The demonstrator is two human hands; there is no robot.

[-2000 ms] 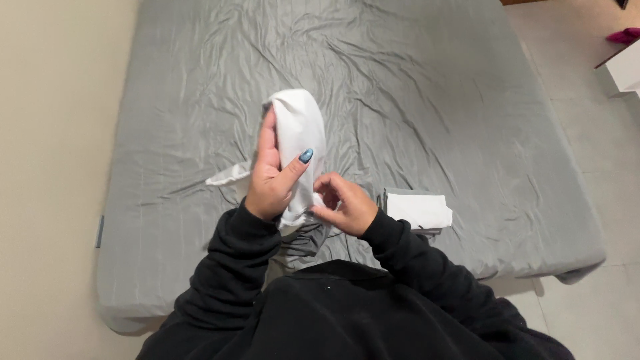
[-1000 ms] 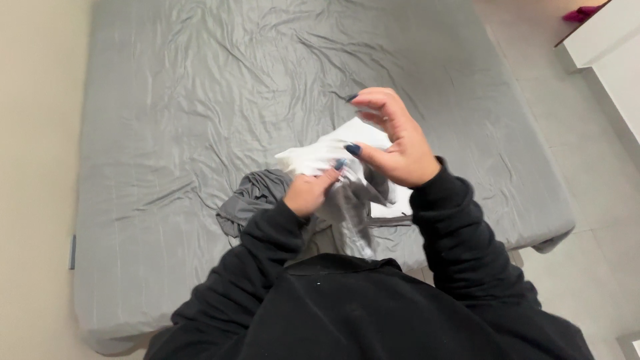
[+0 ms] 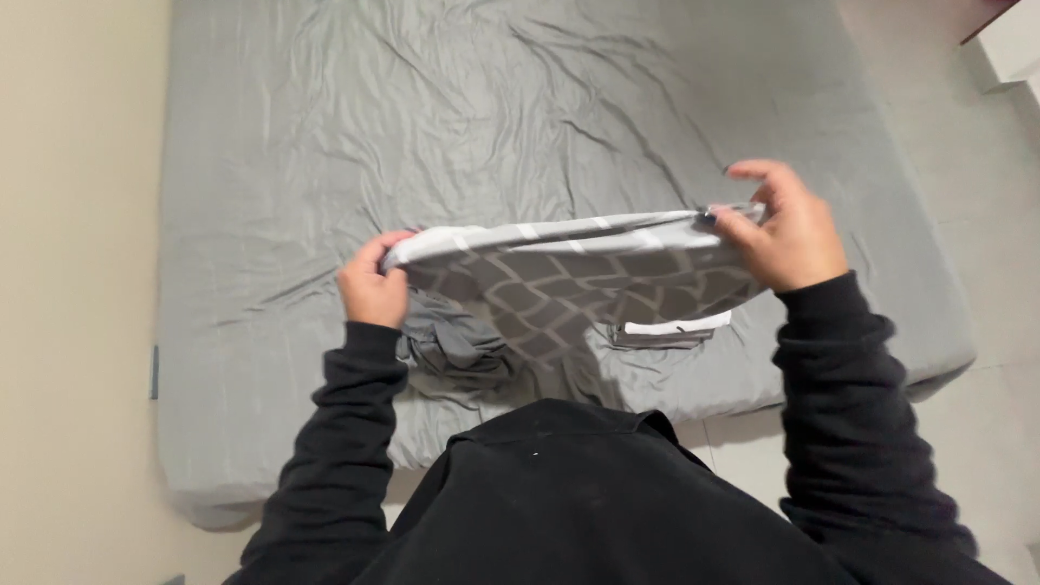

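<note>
A grey cloth with white lines (image 3: 561, 280) is stretched between my two hands above the near part of the bed. My left hand (image 3: 378, 280) grips its left end, where the edge is white. At the right end, my right hand (image 3: 780, 223) pinches the cloth between thumb and fingers, with the index finger raised. The lower part of the cloth hangs in folds. Behind and below it, near the bed's front edge, lies a crumpled dark grey cloth (image 3: 455, 345). A folded stack of white and grey cloth (image 3: 670, 333) shows partly under the right side of the held cloth.
The bed (image 3: 487, 106) has a wrinkled grey fitted sheet. A beige wall (image 3: 73, 244) runs along its left side. Tiled floor (image 3: 975, 268) lies to the right, with a white piece of furniture (image 3: 1011, 45) at the upper right.
My hands have moved apart, and the cloth between them is now spread wide, its patterned side showing. Two seconds ago they were close together on a bunched white cloth.
</note>
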